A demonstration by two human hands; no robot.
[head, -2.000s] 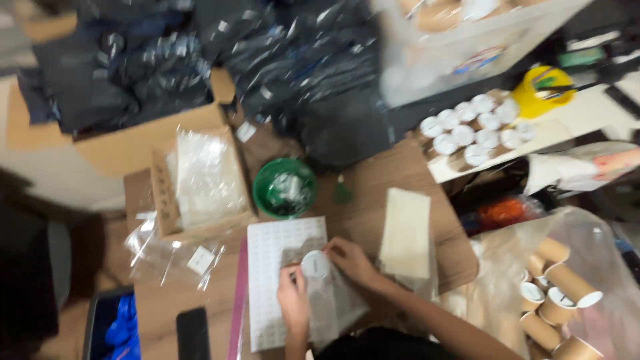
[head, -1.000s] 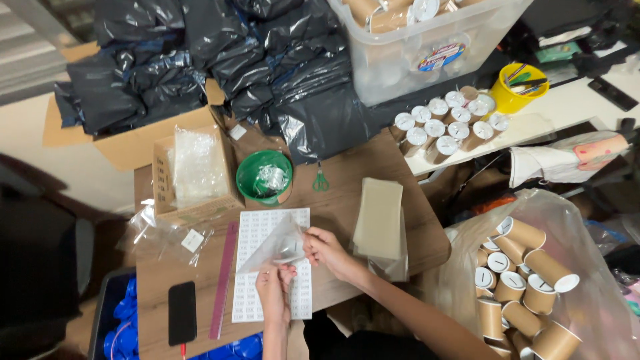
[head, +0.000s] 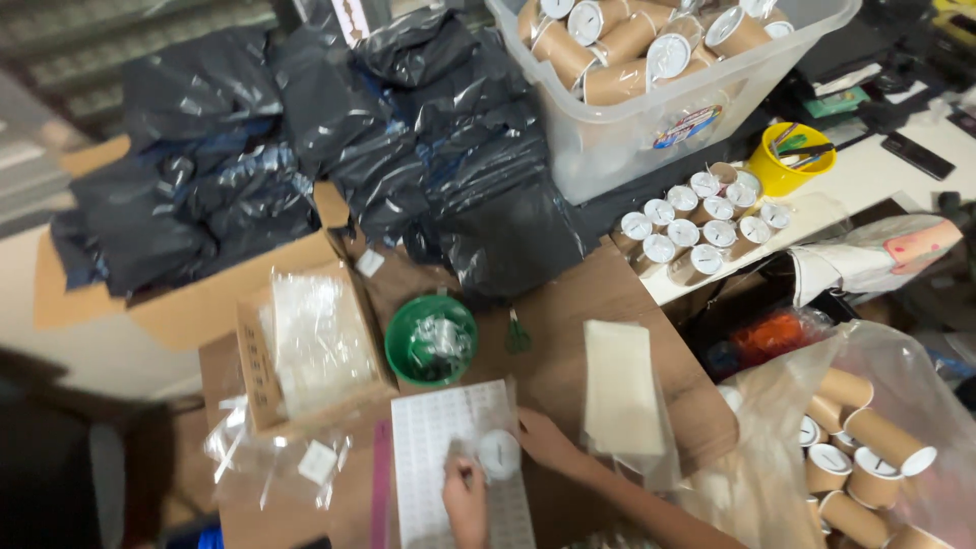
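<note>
A white round lid or disc (head: 499, 454) lies between my hands, with clear plastic film around it, over a printed sheet of small labels (head: 427, 457). My left hand (head: 465, 496) is at the disc's left side, its fingers bent close together; blur hides whether it grips the film. At the right, my right hand (head: 545, 442) pinches the edge of the clear film. Left of the sheet is a magenta strip (head: 380, 488). Beyond it stand a green bowl (head: 431, 339) with clear plastic pieces and green-handled scissors (head: 518, 335). A stack of cream sleeves (head: 621, 389) lies to the right.
A cardboard box (head: 259, 374) of clear bags stands left, black plastic packages (head: 427, 152) behind. Cardboard tubes with white lids fill a clear bin (head: 602, 137), stand on the white shelf (head: 686, 229) by a yellow cup (head: 789, 164), and lie in a plastic bag (head: 862, 450).
The clear film, raised and folded between my hands one second ago, is now lower over the label sheet, with the white disc showing. My hands have moved slightly apart.
</note>
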